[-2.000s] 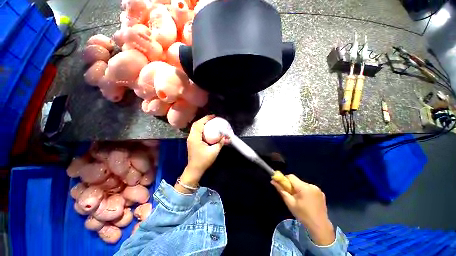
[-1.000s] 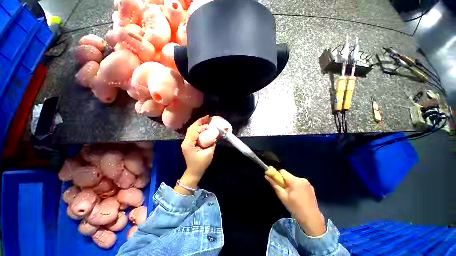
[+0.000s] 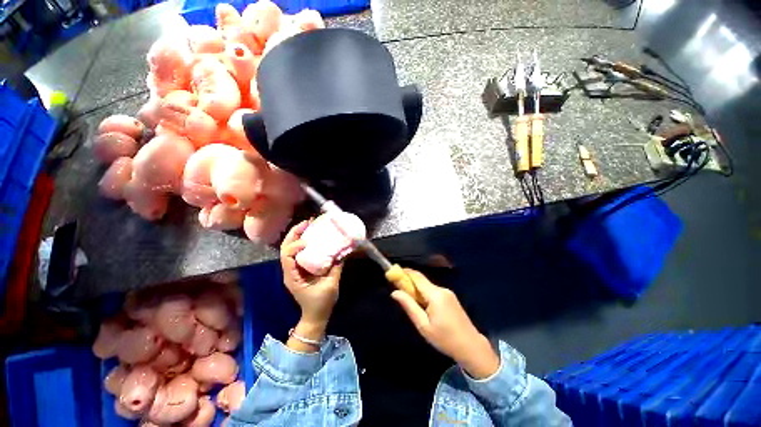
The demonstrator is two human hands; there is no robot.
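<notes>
A pink doll head (image 3: 321, 248) is in my left hand (image 3: 310, 288), held in the air at the bench's front edge. My right hand (image 3: 442, 318) is shut on the yellow wooden handle (image 3: 404, 282) of a long metal tool. The tool's shaft runs up and left across the doll head, and its thin tip (image 3: 312, 194) shows beyond the head's upper side. Whether the shaft passes through the head or over it I cannot tell. My left fingers are partly hidden behind the head.
A black drum-shaped device (image 3: 330, 92) stands just beyond my hands. A pile of pink heads (image 3: 219, 92) lies left of it. Two yellow-handled irons (image 3: 529, 143) rest at right. A blue bin of heads (image 3: 54, 388) is below left. Blue crates (image 3: 667, 375) are low at right.
The view has turned and shifted. The doll head has turned in my left hand and more of it shows. The tool now lies across it with its tip showing past the far side.
</notes>
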